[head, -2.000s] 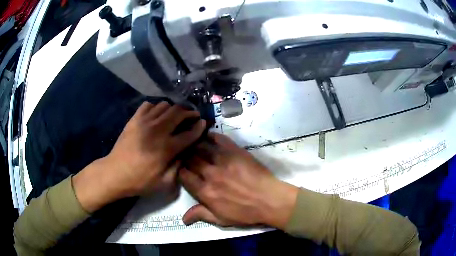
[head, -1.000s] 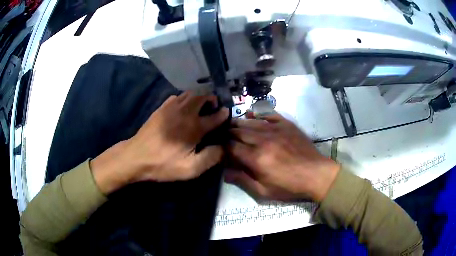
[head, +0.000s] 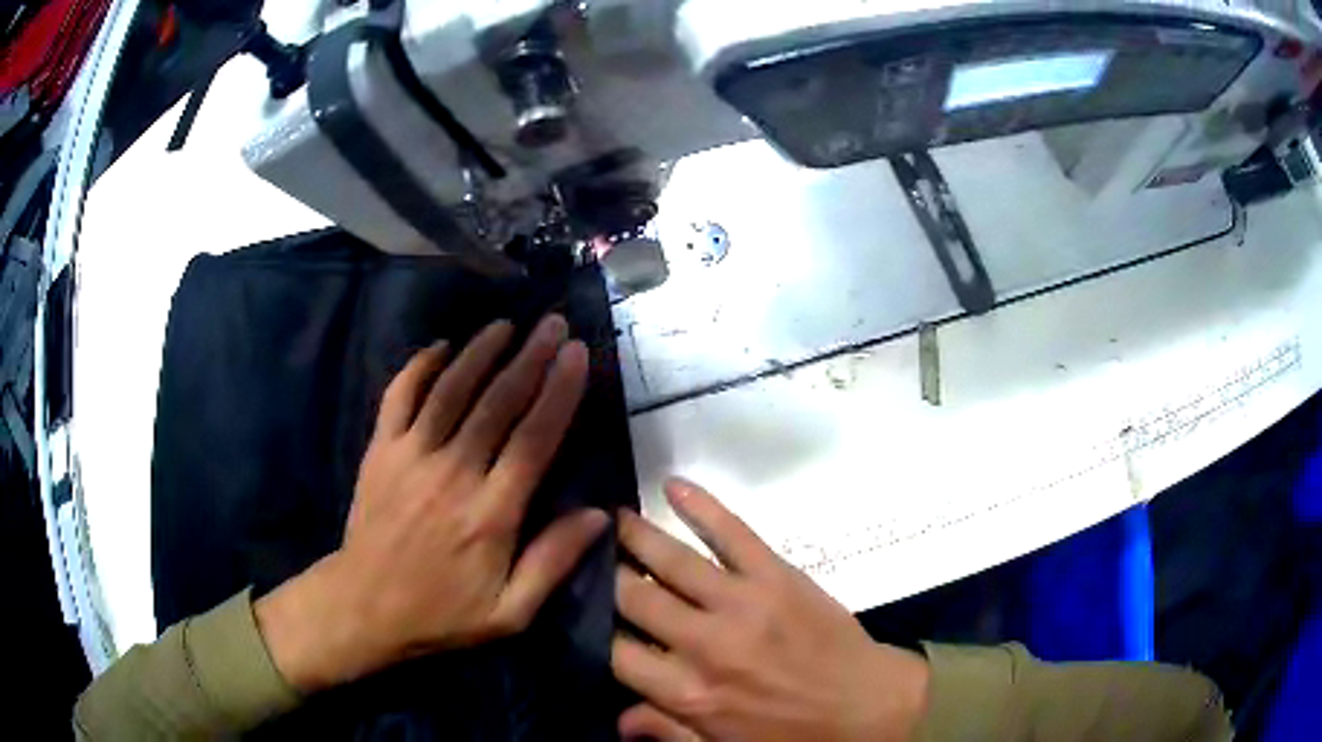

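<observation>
The black fabric panel lies on the white table, left of and under the sewing machine head. Its right edge runs from the presser foot area down towards me. My left hand lies on top of the panel, fingers spread, pressing it flat. My right hand is at the panel's right edge, lower down. Its fingertips touch the edge, and one finger points up over the white table. Whether it grips the fabric cannot be told. The needle is too small and dark to make out.
The control panel with a lit screen is on the machine arm. A dark slotted metal bar and a short tan strip are on the right. A printed ruler scale follows the front edge. A blue object is below the table.
My hands have moved down from beside the presser foot and apart. My left hand has flattened on the panel, which now lies straighter along its right edge. The camera view has shifted.
</observation>
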